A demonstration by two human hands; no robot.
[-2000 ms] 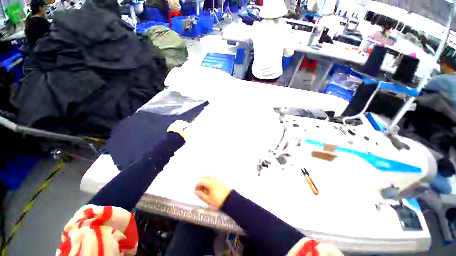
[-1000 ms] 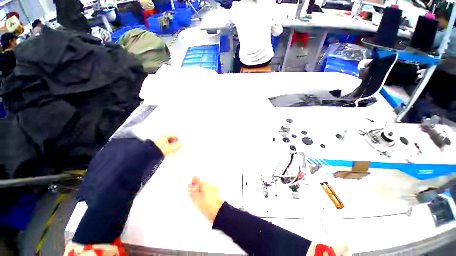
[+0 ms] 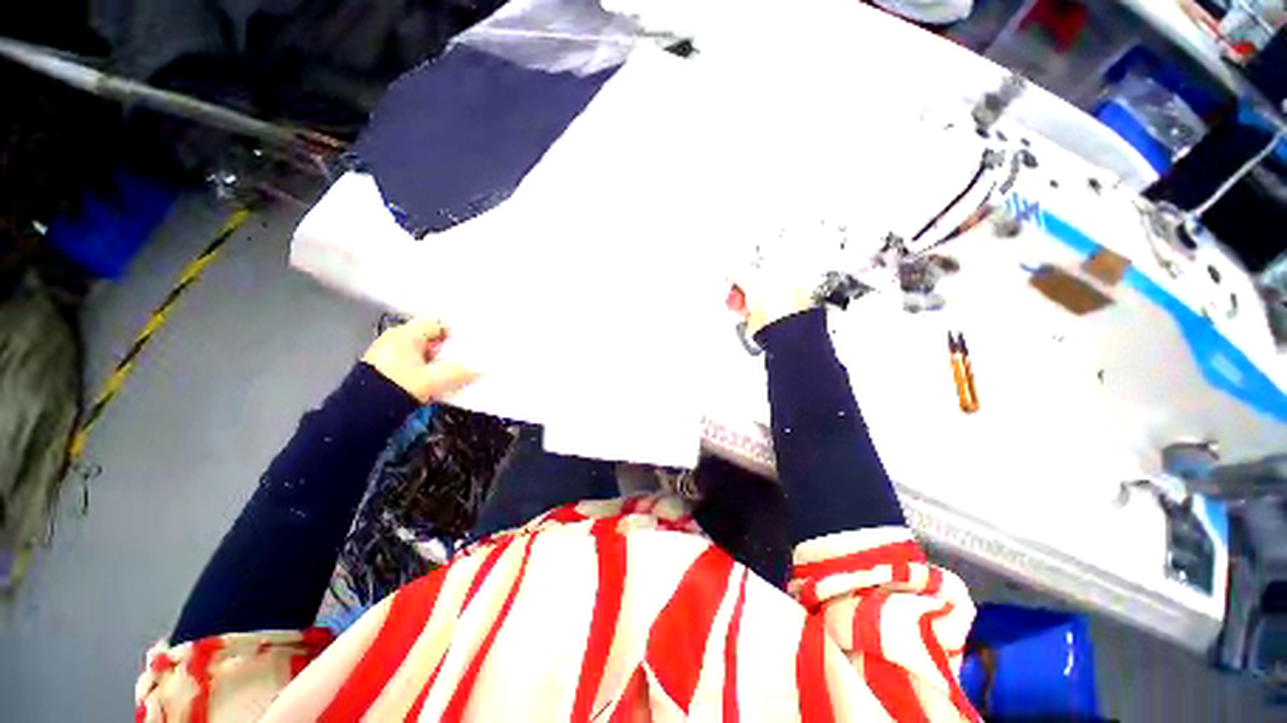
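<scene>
A white cloth piece with a stepped lower edge hangs over the table's front edge. Its upper outline is lost against the white table. My left hand pinches its left edge. My right hand is at its right side, just left of the needle area, fingers closed on it. The navy panels lie flat at upper left, with sheer pale pieces above them. The sewing machine is at right. Orange-and-black snips lie right of my right hand.
The white table's front edge carries a printed scale. A blue crate stands below at right. A dark tangle of threads is by my lap. Yellow-black tape marks the floor at left.
The view has tilted down. My hands have moved apart and towards the table's front edge. The white piece now shows held between them. The snips have stayed on the table.
</scene>
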